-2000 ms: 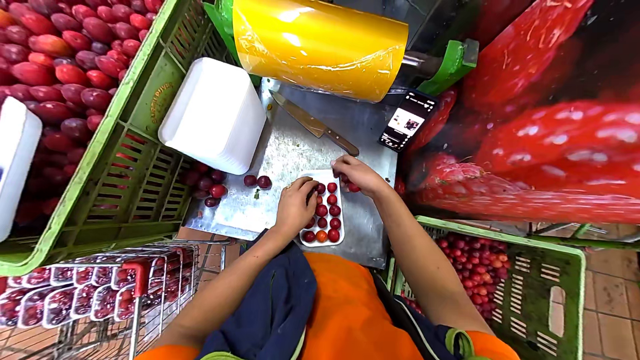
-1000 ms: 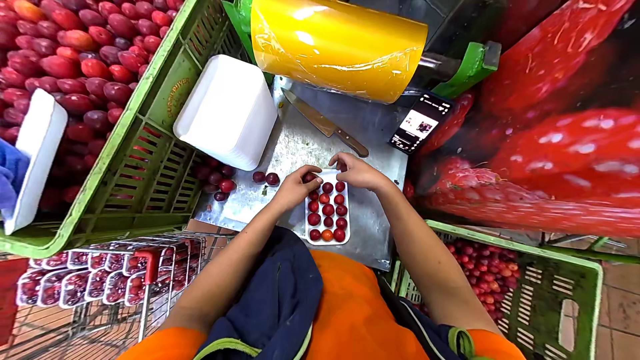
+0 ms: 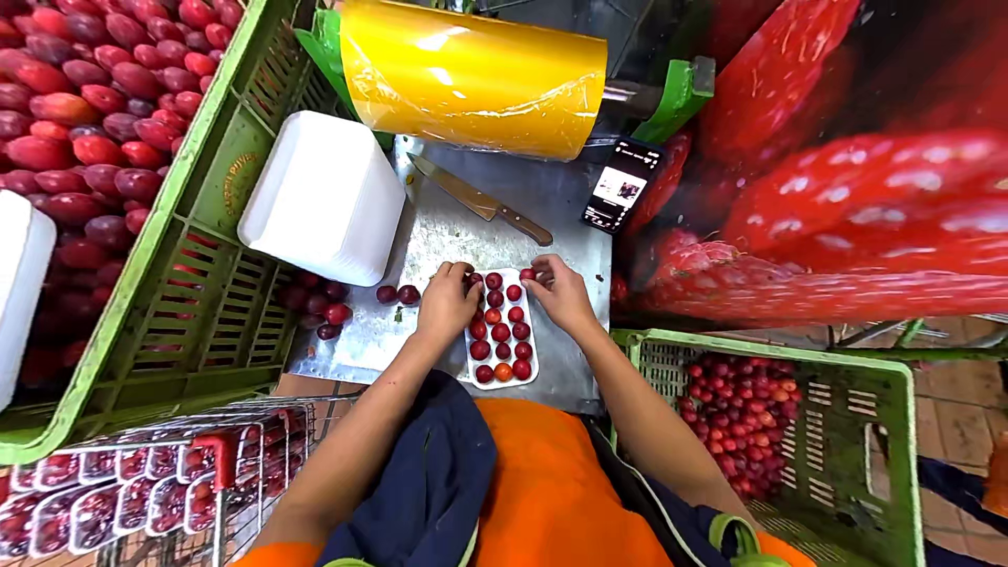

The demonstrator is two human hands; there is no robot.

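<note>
A white foam tray (image 3: pixel 531 346) holding rows of red plums (image 3: pixel 501 332) lies on the metal table (image 3: pixel 472 177) in front of me. My left hand (image 3: pixel 450 300) is at the tray's upper left, its fingertips on a plum (image 3: pixel 473 279). At the upper right corner, my right hand (image 3: pixel 559 292) has a red plum (image 3: pixel 527 274) between thumb and fingers. Two loose plums (image 3: pixel 398 294) lie left of my left hand, with a small heap of plums (image 3: pixel 317 305) farther left.
A knife (image 3: pixel 480 198) and a phone (image 3: pixel 622 185) lie beyond the tray. A stack of white trays (image 3: pixel 327 197) stands left, below a yellow film roll (image 3: pixel 472 79). Green crates of plums flank me (image 3: pixel 169 213), (image 3: pixel 898 441). A wire cart (image 3: pixel 260 472) holds packed trays at lower left.
My hands, close together at the tray's top one second ago, are now apart at its two upper corners. Two seconds ago the tray's left column was largely hidden under my left hand.
</note>
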